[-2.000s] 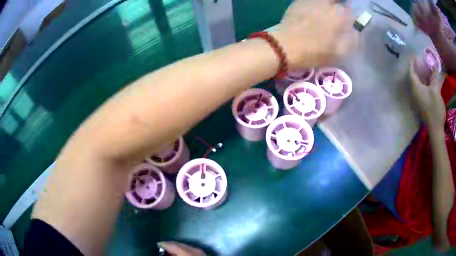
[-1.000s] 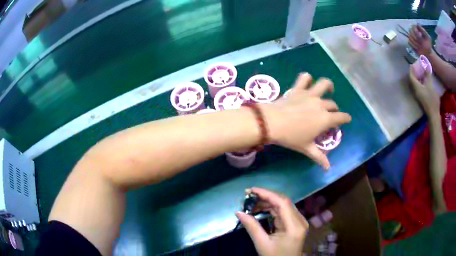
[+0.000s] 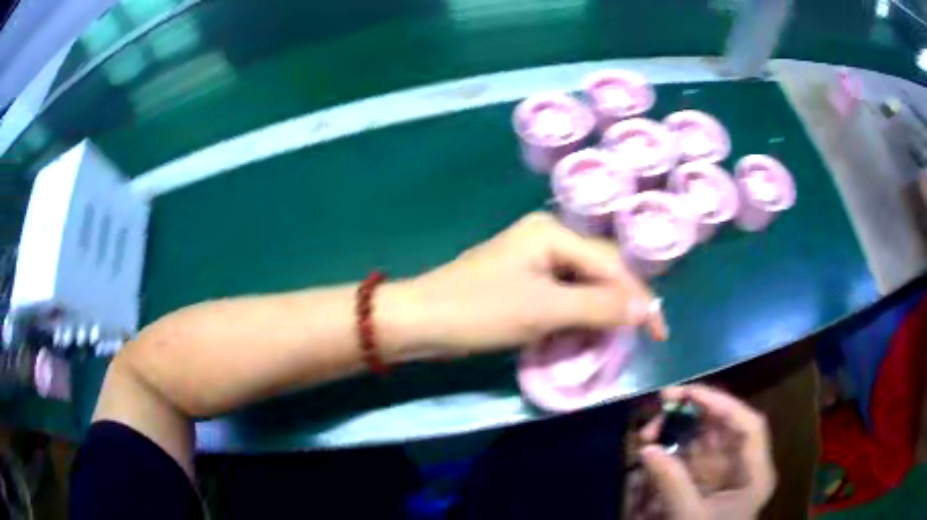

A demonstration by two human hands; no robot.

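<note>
My left hand (image 3: pixel 529 289), with a red beaded bracelet, reaches in from the left. Its fingertips are pinched on a tiny pale wire plug (image 3: pixel 656 304); the lead wire is blurred. A pink motor housing (image 3: pixel 571 378) is directly under this hand at the bench's front edge, its top partly hidden; I cannot tell if the hand touches it. My right hand (image 3: pixel 712 457) is just past the edge at lower right, its fingers closed on a small black test connector (image 3: pixel 678 424) with a metallic glint. Several other pink housings (image 3: pixel 656 228) stand upright in a cluster behind.
A white box (image 3: pixel 86 244) with side slots and a row of terminals stands at the left. A pale rail (image 3: pixel 335 130) runs along the back. A grey board (image 3: pixel 849 168) lies at the right. A person in red (image 3: pixel 884 406) is at the right edge.
The view has shifted, so the white box shows more fully. My left hand has left the cluster and now pinches a plug over a front housing. My right hand still holds the connector.
</note>
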